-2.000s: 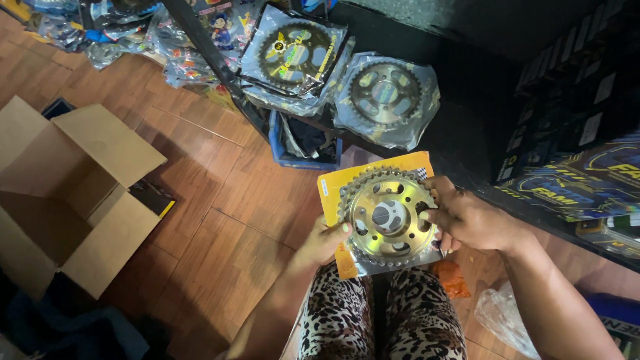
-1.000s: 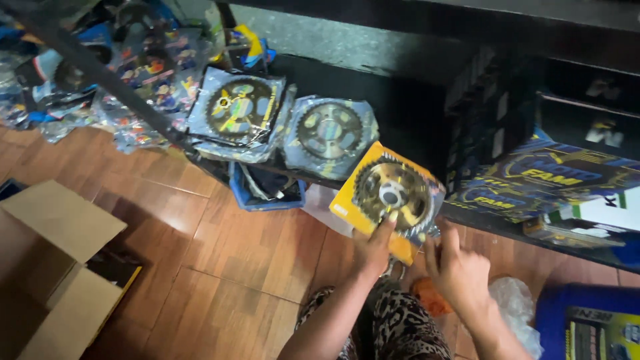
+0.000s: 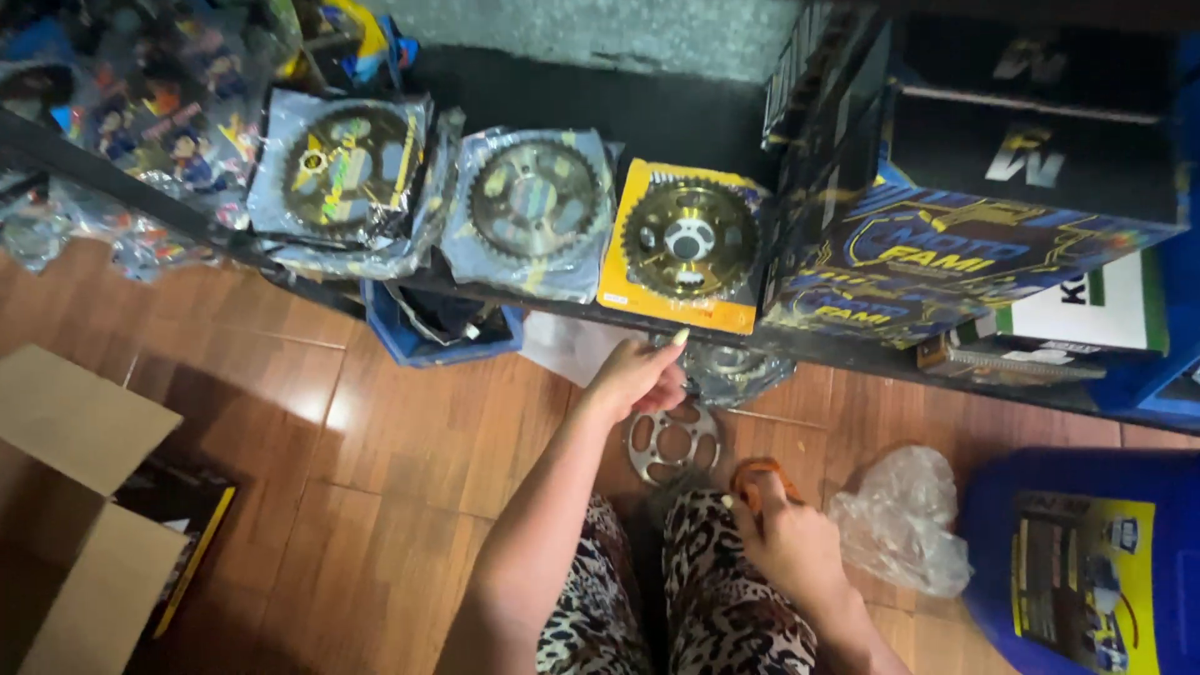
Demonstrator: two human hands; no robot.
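Note:
A gold-coloured sprocket [image 3: 691, 240] on a yellow card lies on the black shelf, right of a plastic-wrapped sprocket [image 3: 536, 201] and a stack of bagged sprockets [image 3: 349, 173]. My left hand [image 3: 645, 375] is just below the shelf edge near the card, fingers partly curled, apparently holding nothing. Beneath it on the floor sits a bare silver sprocket [image 3: 673, 442], and another bagged sprocket [image 3: 736, 367] shows partly under the shelf. My right hand [image 3: 792, 539] is at an orange object [image 3: 764, 480] beside my knee; its fingers touch or hold it, which I cannot tell.
Printed boxes [image 3: 937, 253] are stacked on the shelf at right. Bagged parts [image 3: 159, 103] fill the left. Below stands a blue bin [image 3: 441, 339]. An open cardboard box [image 3: 75, 422], a crumpled clear plastic bag [image 3: 902, 521] and a large blue container [image 3: 989, 553] are on the floor.
The gold sprocket on its yellow card, in my hands before, now lies on the shelf, let go. My right hand has moved down to the orange object.

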